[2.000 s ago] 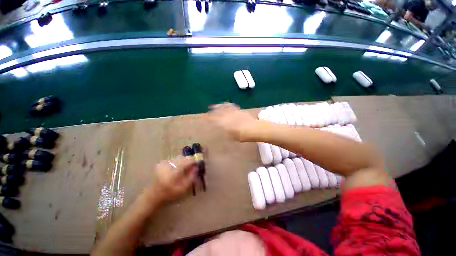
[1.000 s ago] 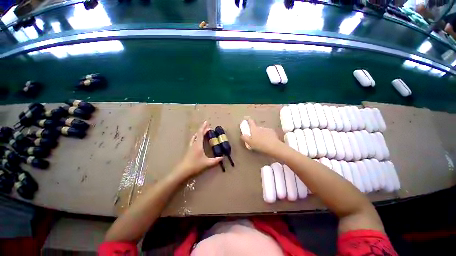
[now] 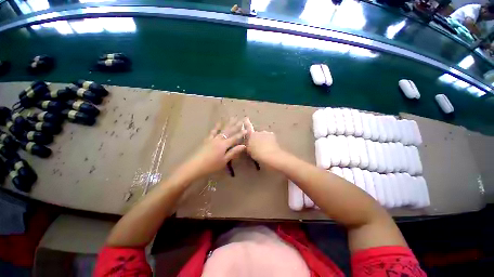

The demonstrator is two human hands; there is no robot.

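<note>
My left hand [image 3: 221, 150] lies over a pair of black cores in front of me. Their bodies are hidden by my hands. Two dark cords [image 3: 231, 169] stick out below, one under each hand. My right hand [image 3: 262, 146] is closed at the right side of the pair, touching a white cover [image 3: 248, 126] that shows between my hands. How far the cover sits over a core cannot be told. Loose white covers [image 3: 374, 158] lie in three tight rows at the right. Black cores [image 3: 43, 125] are heaped at the left.
The green conveyor belt [image 3: 189, 65] runs beyond the cardboard sheet [image 3: 135, 167]. It carries black core pairs [image 3: 113, 62] at the left and white covered pairs [image 3: 321, 75] at the right. Clear tape [image 3: 157, 157] is stuck on the cardboard. A person [image 3: 467, 16] is at the upper right.
My right hand has moved left with the white cover, up against the black cores. My left hand has closed in over them. The front row of covers is partly behind my right forearm.
</note>
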